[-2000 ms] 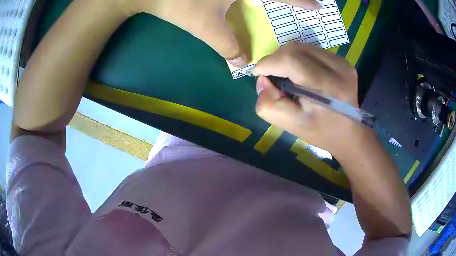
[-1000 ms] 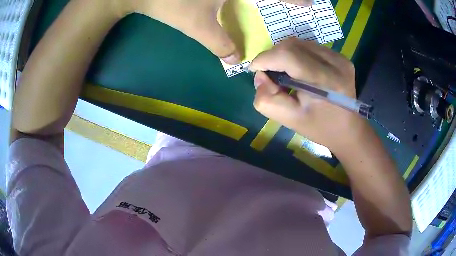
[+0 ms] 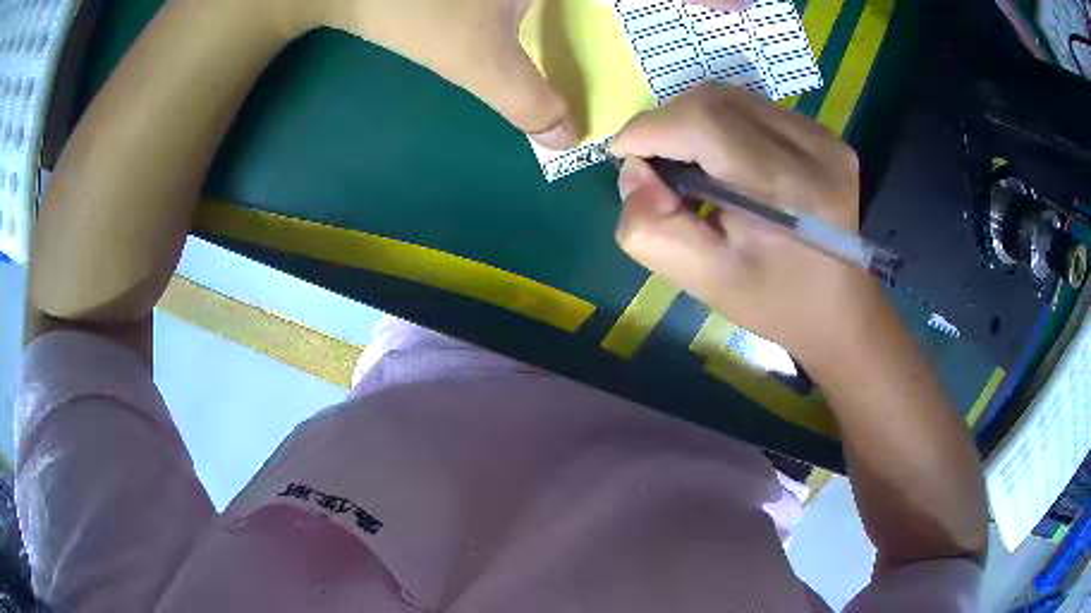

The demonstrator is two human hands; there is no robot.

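The label sheet (image 3: 718, 50), a white printed grid on yellow backing, lies on the green mat at the top centre. My left hand (image 3: 479, 54) is cut off by the top edge; its thumb presses on the sheet's lower left corner, and its other fingers are mostly out of the picture. My right hand (image 3: 748, 210) holds the gel pen (image 3: 778, 216), clear barrel and dark grip. The pen's tip end is at the labels on the sheet's lower edge, partly hidden by my fingers.
A test fixture (image 3: 1029, 228) with metal rings stands on a black pad at the right. Yellow tape strips (image 3: 395, 266) mark the green mat (image 3: 359, 144). White foam trays (image 3: 1059, 443) show at the right and left edges. A small white thing (image 3: 762, 352) lies under my right wrist.
The sheet and my left hand have shifted slightly up and left since the first frame. My right hand has moved slightly right along the label edge since a second ago, still holding the pen.
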